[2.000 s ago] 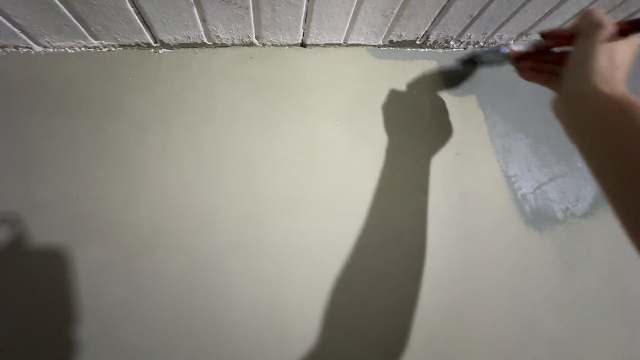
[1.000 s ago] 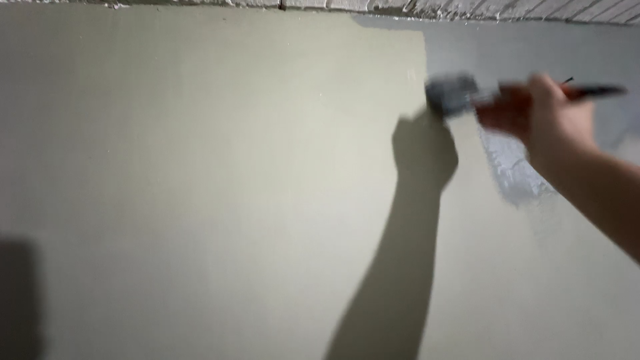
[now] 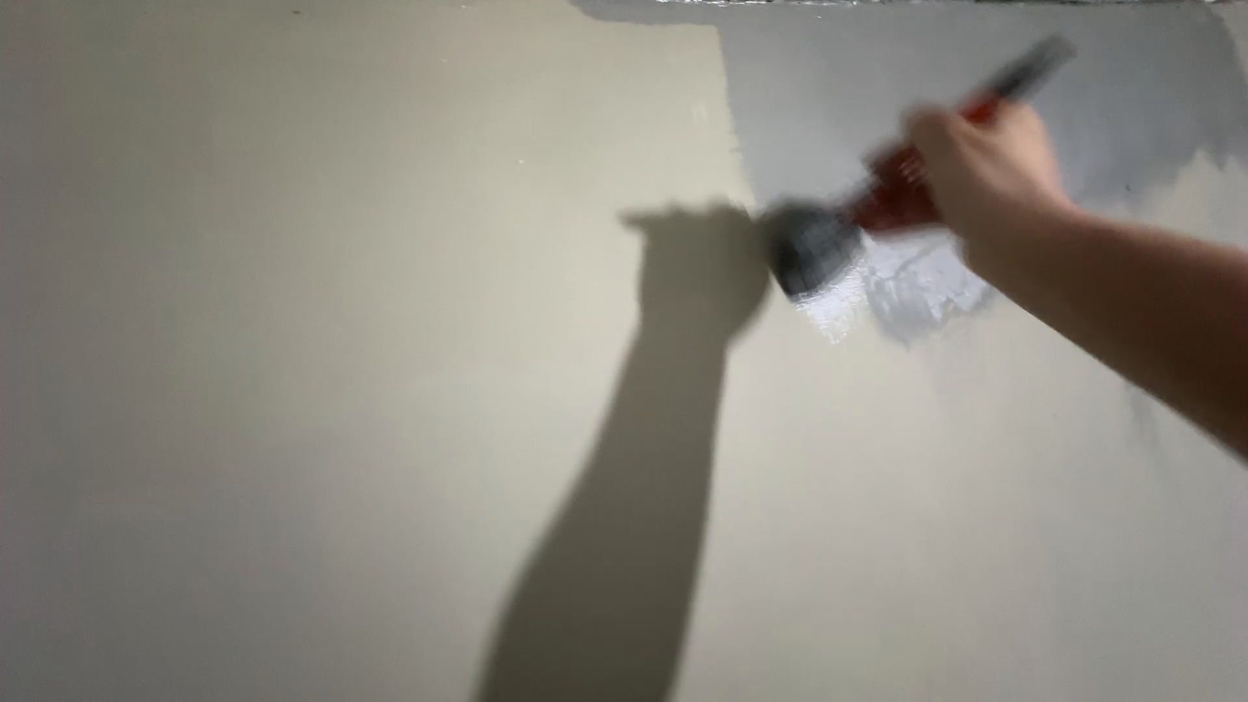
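Note:
My right hand (image 3: pixel 1004 175) is closed around the red handle of a paintbrush (image 3: pixel 892 190), blurred by motion. The dark, paint-laden bristles point left and down and lie at the pale greenish wall (image 3: pixel 341 341). Around the brush and above it spreads grey paint (image 3: pixel 829 88), with a thick, shiny wet patch (image 3: pixel 921 283) just below the hand. The handle's dark end sticks out up and to the right past my fingers. My left hand is not in the frame.
A dark shadow of the arm and hand falls on the wall left of the brush. Along the top edge of the view runs a thin strip of the white ceiling edge (image 3: pixel 838 3). The grey paint has an uneven border at right.
My right hand has brought the brush from beside the ceiling edge down to a lower part of the wall. A shiny paint patch shows under the bristles. The view has tilted downward.

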